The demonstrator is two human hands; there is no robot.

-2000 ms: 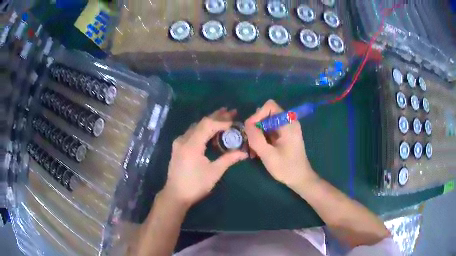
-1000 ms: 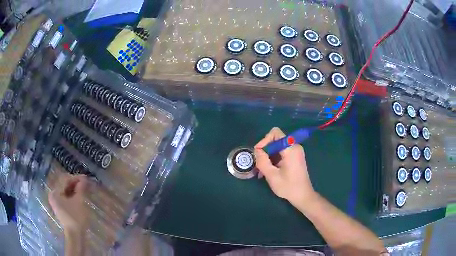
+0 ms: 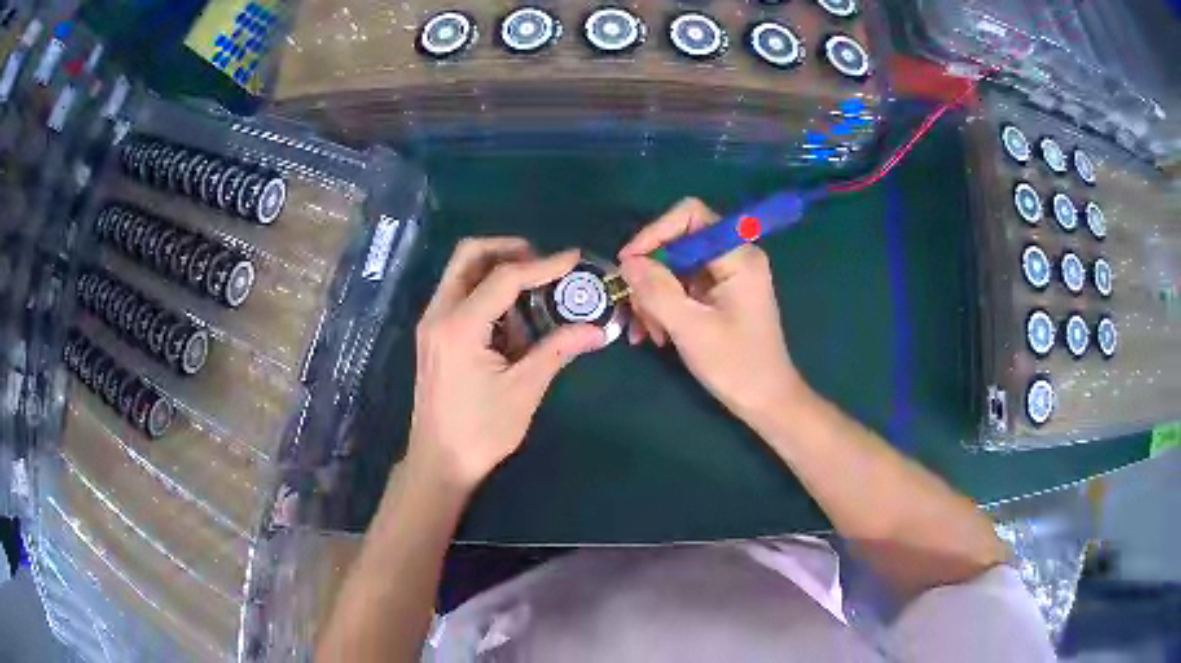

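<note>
A black-rimmed speaker driver (image 3: 579,297) with a silver-white face is face up between my hands, over the round metal fixture (image 3: 614,333), which shows only in part. My left hand (image 3: 486,350) holds the driver between thumb and fingers at its left side. My right hand (image 3: 710,304) grips the blue corded pen tool (image 3: 725,237) with its red spot. The tool's thin tip is at the driver's right edge; whether it touches cannot be told.
The left tray (image 3: 194,518) holds rows of discs on edge. The centre tray stack (image 3: 363,78) and right tray (image 3: 1140,376) hold face-up discs. The red cord (image 3: 907,149) runs to the upper right. Blue dot stickers (image 3: 835,132) are on the centre stack's edge.
My left hand has come from the left tray to the middle and now holds a driver. The tool remains in my right hand. The camera view has shifted.
</note>
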